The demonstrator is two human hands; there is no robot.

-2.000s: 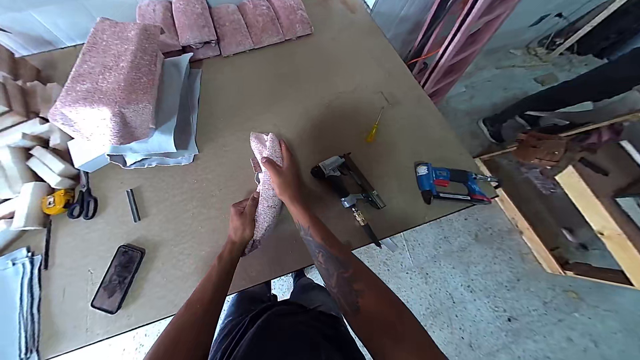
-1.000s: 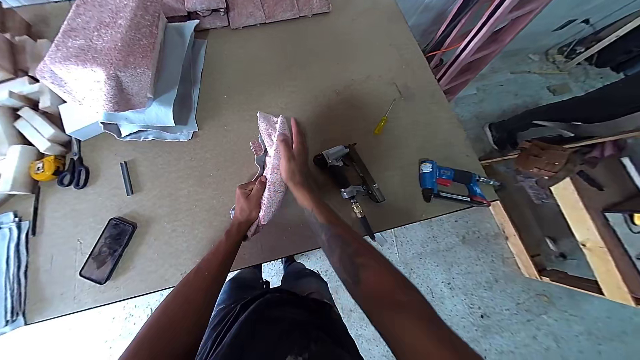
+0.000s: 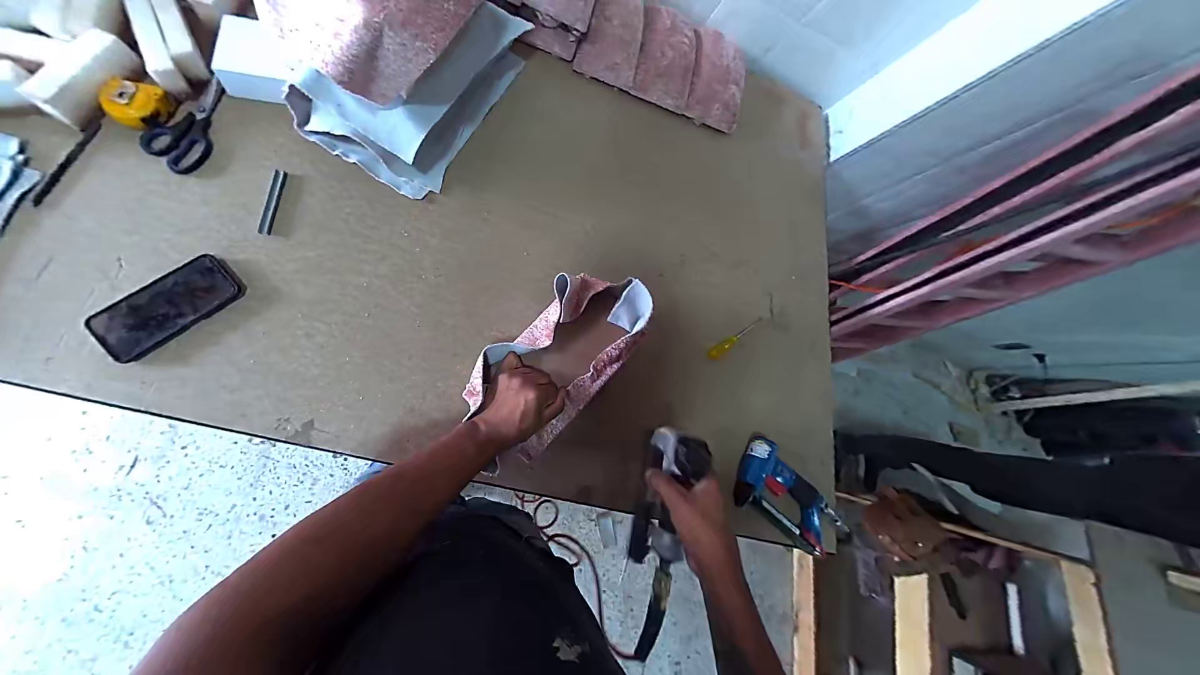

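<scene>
My left hand (image 3: 517, 398) is closed on a strip of pinkish-red patterned upholstery fabric (image 3: 600, 370), whose pale backing shows where it curls into a loop on the table. To its right, my right hand (image 3: 689, 506) grips a black and silver pneumatic staple gun (image 3: 667, 469), blurred, with a hose fitting at its lower end, near the table's front edge. A blue staple gun (image 3: 783, 492) lies just right of that hand. Beyond them is a screwdriver with a yellow handle (image 3: 724, 348).
A phone (image 3: 166, 307), a staple strip (image 3: 272, 202), scissors (image 3: 190, 138) and a yellow tape measure (image 3: 137, 102) lie at the left. Folded fabric (image 3: 412, 122) and foam pieces (image 3: 84, 75) sit behind. A pink metal rack (image 3: 1012, 253) stands right of the table (image 3: 375, 281); wooden frames (image 3: 911, 623) are at lower right.
My right hand has let go of the fabric and taken hold of the black staple gun, which lay on the table before. The fabric has opened into a loop. The view has turned.
</scene>
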